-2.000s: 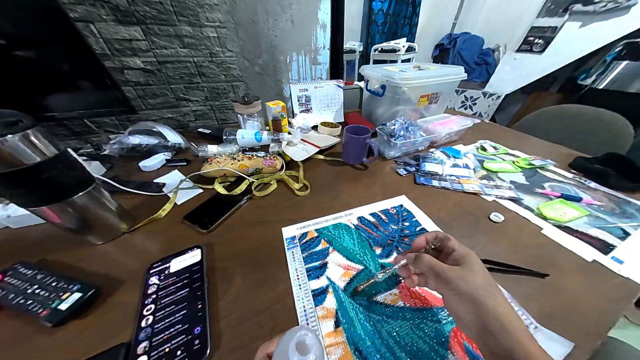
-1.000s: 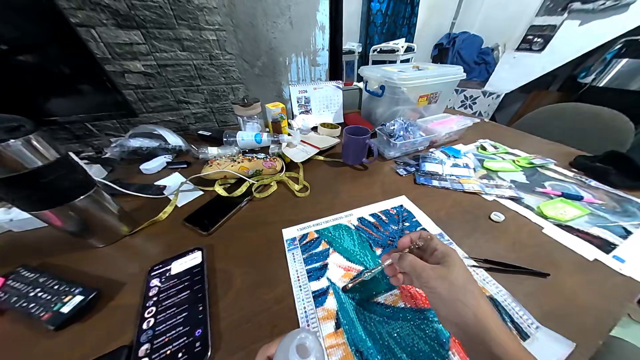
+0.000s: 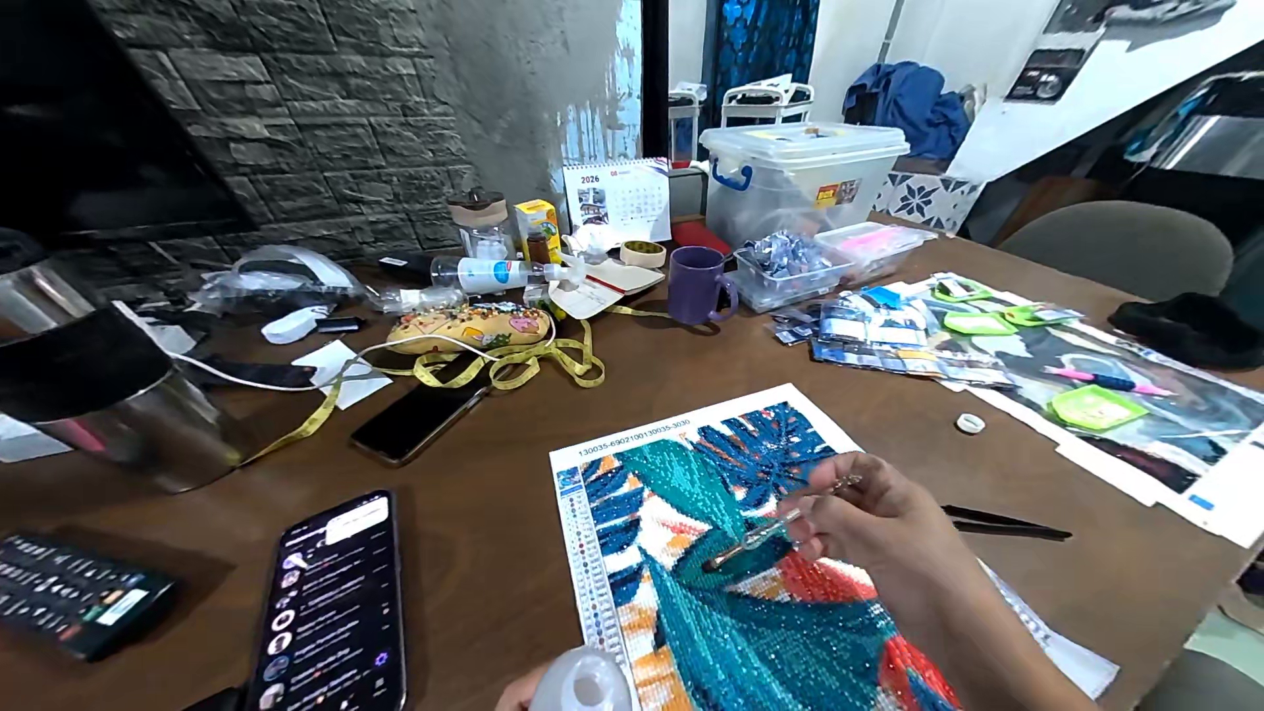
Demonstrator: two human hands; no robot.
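My right hand (image 3: pixel 869 513) grips a slim clear-handled brush (image 3: pixel 750 543), its dark tip low over the dark teal leaf of a diamond painting canvas (image 3: pixel 780 632). The canvas shows teal, blue, orange and red leaves with a symbol key along its left edge. At the bottom edge my left hand (image 3: pixel 521 689) shows only in part, around a translucent white bottle (image 3: pixel 585 681) whose mouth is uncapped. A small white cap (image 3: pixel 970 424) lies right of the canvas, and black tweezers (image 3: pixel 1007 523) rest beyond my right wrist.
A lit phone (image 3: pixel 331 602), a dark phone (image 3: pixel 420 420) and a remote control (image 3: pixel 84 592) lie left. Behind stand a purple mug (image 3: pixel 697 286) and a plastic storage box (image 3: pixel 805 183). A second canvas (image 3: pixel 1195 434) with green trays (image 3: pixel 1096 408) lies right; a yellow measuring tape (image 3: pixel 563 363) coils behind.
My right hand and the brush have shifted a little over the canvas; the brush tip stays close to the teal leaf. My left hand and the bottle have hardly moved.
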